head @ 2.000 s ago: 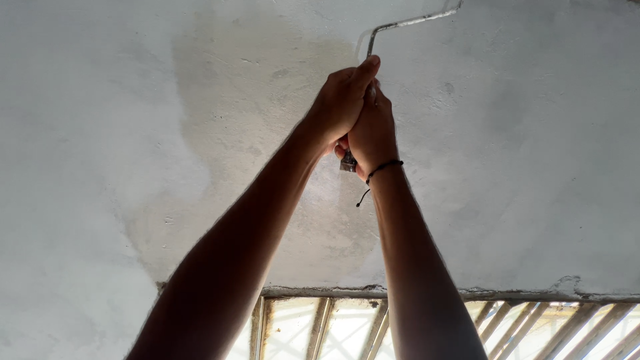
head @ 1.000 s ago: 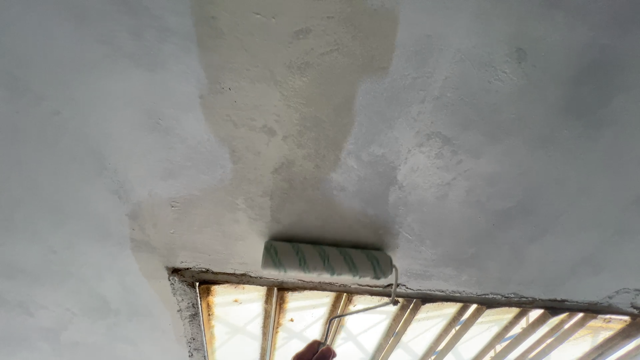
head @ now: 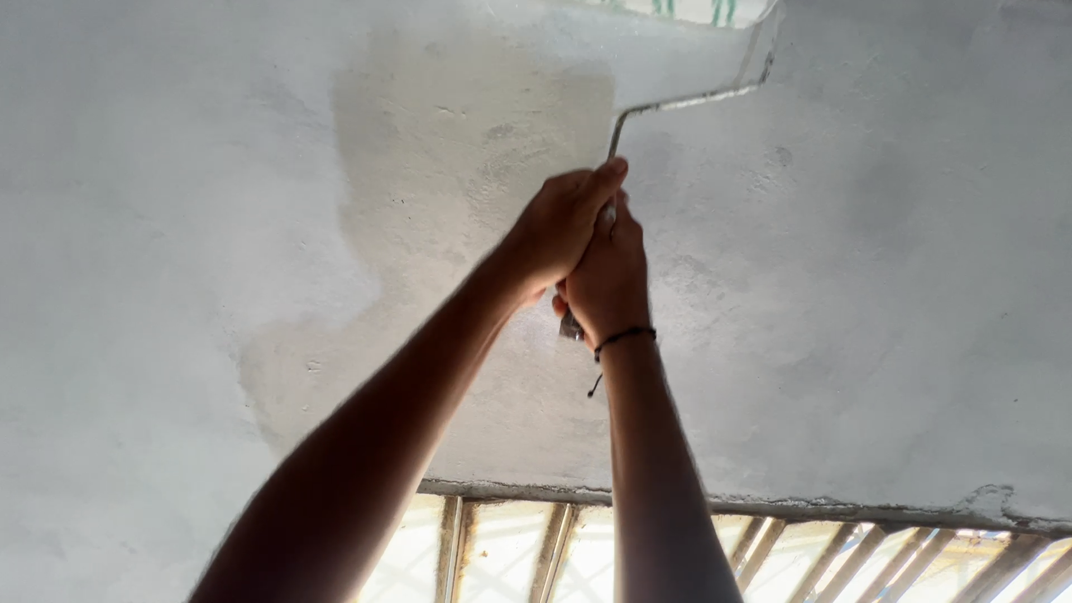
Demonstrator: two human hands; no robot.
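Both hands are raised on the handle of a paint roller, whose bent metal frame [head: 691,101] rises above them. My left hand [head: 563,222] is closed round the upper handle, its thumb along the top. Against it, my right hand [head: 610,276], with a dark cord bracelet at the wrist, grips the lower part; the handle's end [head: 571,327] shows below the fingers. The white roller cover with green stripes [head: 695,8] is cut off by the top edge of the view. Behind the hands, the plastered surface [head: 837,293] is pale grey with a darker beige-grey patch [head: 419,167].
Along the bottom, a rough, cracked edge [head: 804,506] of the plaster borders an opening with slanted metal bars [head: 553,548]. Bright light comes through between the bars. Small bumps and pits mark the plaster.
A second ago the roller lay near the edge above the bars with only fingers showing; now it is at the top of view, and both hands and forearms show.
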